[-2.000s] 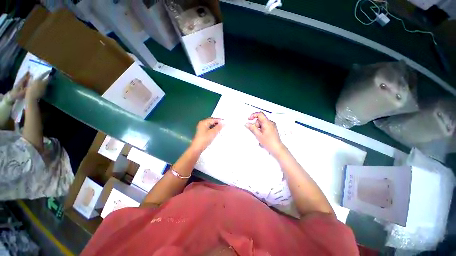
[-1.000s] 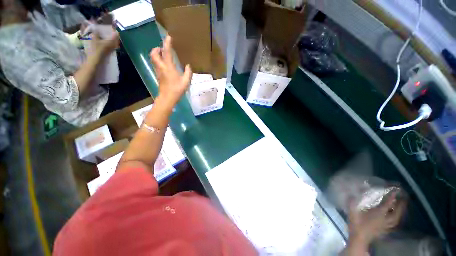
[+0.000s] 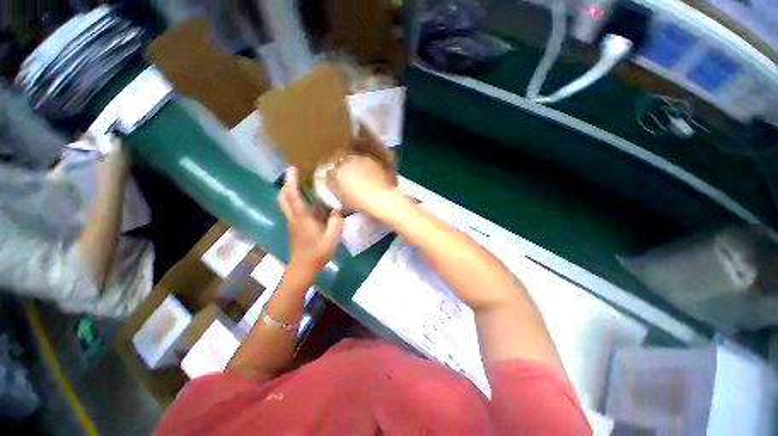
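An open gift box [image 3: 368, 232] with a raised brown flap [image 3: 303, 119] stands on the green bench, just past the white leaflets [image 3: 418, 298]. My right hand [image 3: 358, 180] is at the box opening, blurred, with its fingertips partly hidden. A small cream or white patch shows beside its fingers; I cannot tell what it is. My left hand [image 3: 309, 228] is at the near left side of the box with fingers and thumb spread. Whether it grips the box is not clear.
A master carton [image 3: 158, 379] holding white boxes is below left. More open boxes stand behind. One bagged unit [image 3: 712, 268] and a lying box [image 3: 657, 392] are at right. A white cable [image 3: 576, 81] hangs above. A co-worker's arm [image 3: 102, 230] is at left.
My right hand has moved from the bagged units at right to the box opening. My left hand has come lower, beside this box. One bagged unit no longer shows at right. The view has turned.
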